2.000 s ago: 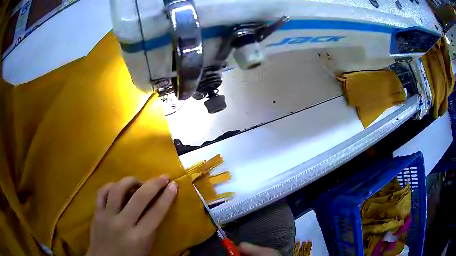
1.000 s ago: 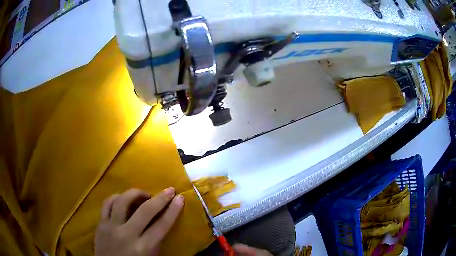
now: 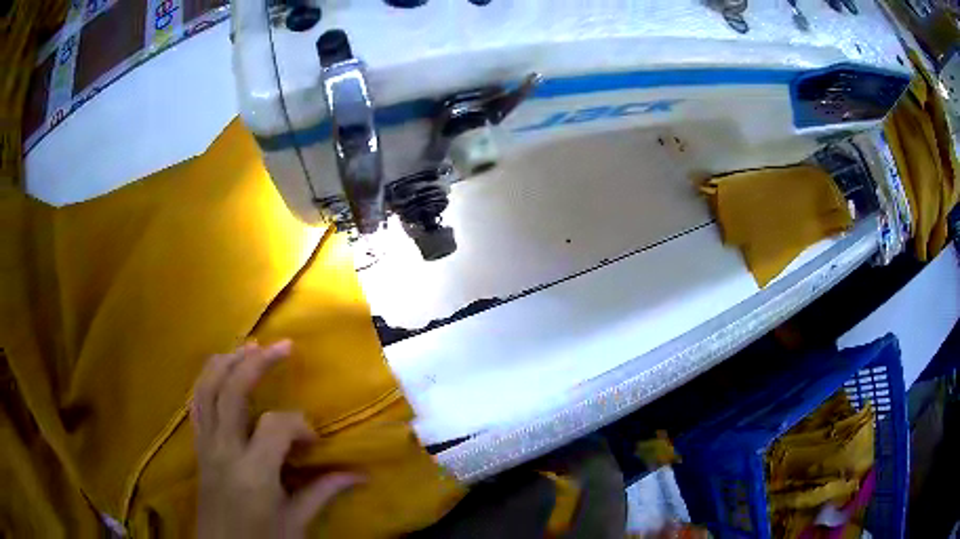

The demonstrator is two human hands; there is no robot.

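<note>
A mustard-yellow garment panel lies across the left of the table and runs under the needle area of the white sewing machine. A dark seam line runs down from the needle. A short raised fold shows near the panel's right edge. My left hand is over the panel, fingers bent and thumb apart, gripping nothing visible. My right hand is a blurred patch cut off by the bottom edge; its hold and the scissors cannot be made out. Blurred mustard offcuts show over the lap.
A small mustard piece lies at the machine's right end. A blue basket with mustard pieces stands at lower right. The tape-edged table rim curves along the front. A bundle of mustard cloth hangs at far right.
The strips at the panel's right edge are gone from the table. My right hand has moved right and down, and the red-handled scissors are out of view. My left hand has lifted and its fingers have spread.
</note>
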